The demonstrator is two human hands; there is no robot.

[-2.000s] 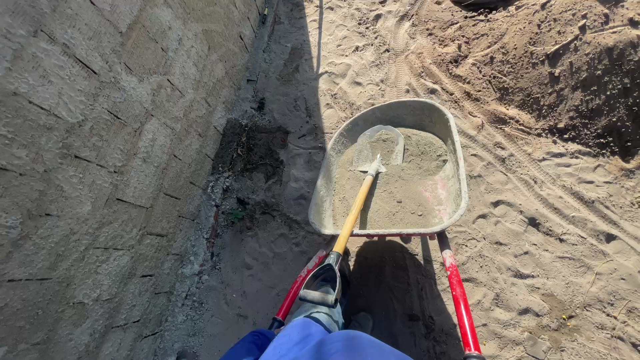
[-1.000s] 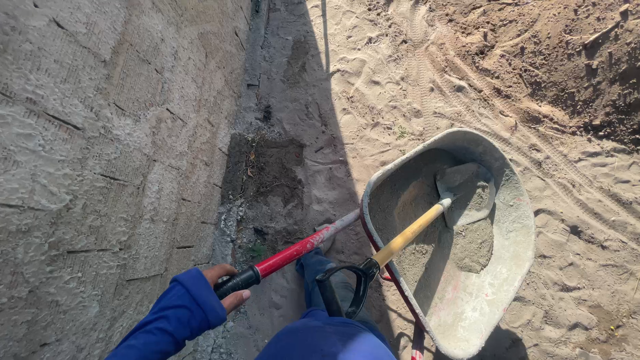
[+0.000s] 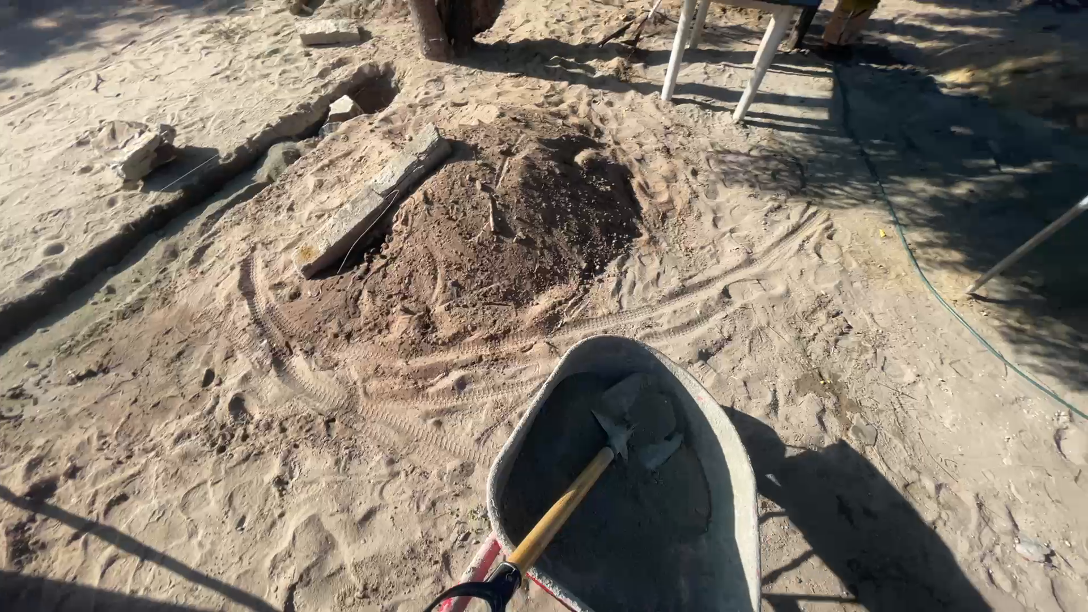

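A wheelbarrow point(image 3: 739, 476) with a grey tray and red frame stands at the bottom centre, its tray in shade. Grey sand-like material point(image 3: 629, 527) lies inside it. A shovel point(image 3: 561, 510) rests in the tray, its metal blade on the material and its wooden shaft slanting over the near left rim, with the black grip at the bottom edge. Neither my left hand nor my right hand shows; the wheelbarrow's handle ends are out of view too.
Ahead is a mound of brown soil point(image 3: 518, 229) with a concrete beam point(image 3: 374, 204) on its left side. A trench point(image 3: 170, 221) runs at left, with broken blocks point(image 3: 140, 153) beyond. A white-legged table point(image 3: 761, 64), a tree trunk point(image 3: 433, 30) and a green hose point(image 3: 926, 280) lie farther off.
The view has swung from beside the wall to the soil mound. My left hand, on a red handle one second ago, has left the view. The wheelbarrow has turned relative to the wheel tracks.
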